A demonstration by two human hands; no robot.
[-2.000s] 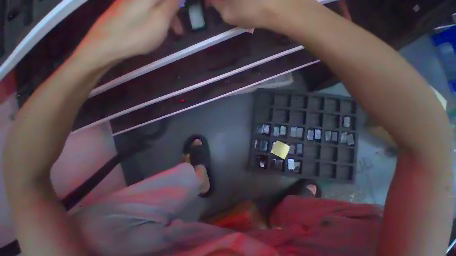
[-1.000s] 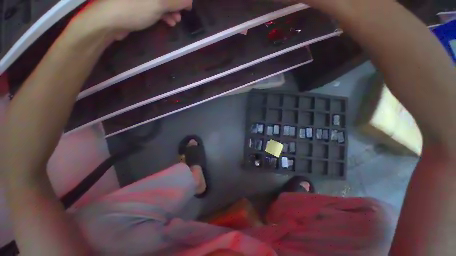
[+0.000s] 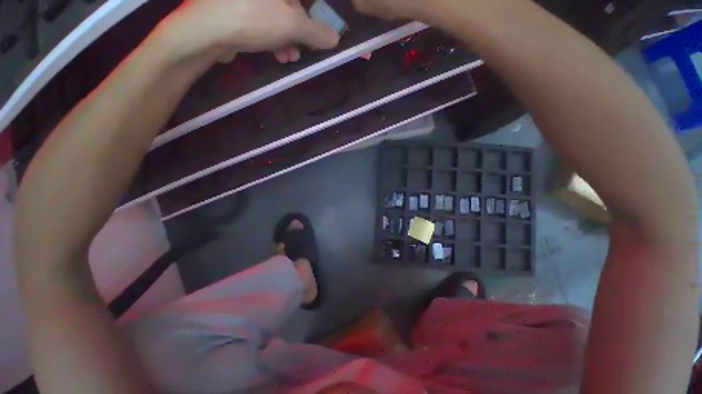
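Observation:
My left hand (image 3: 265, 29) is over the upper rack shelf (image 3: 300, 73) at the top, its fingertips closed on a small electronic device (image 3: 329, 17) with a pale, lit-looking face. My right hand (image 3: 385, 6) is just right of the device and mostly cut off by the top edge, so its fingers are hidden. The compartment tray (image 3: 493, 255) lies on the floor, with small devices (image 3: 470, 205) in several pockets and a yellow sticky note (image 3: 421, 230) on it.
Lower shelf edges (image 3: 346, 105) run diagonally above the floor, with red lights (image 3: 416, 58) between tiers. A pale box (image 3: 581, 192) and a blue plastic crate or stool (image 3: 681, 73) are at right. A black cable (image 3: 154, 269) runs at left; sandalled feet (image 3: 300, 250) are below.
My left hand has moved right and now holds a pale-faced device at its fingertips. My right hand, out of the picture one second ago, shows again at the top edge. The tray's contents look the same.

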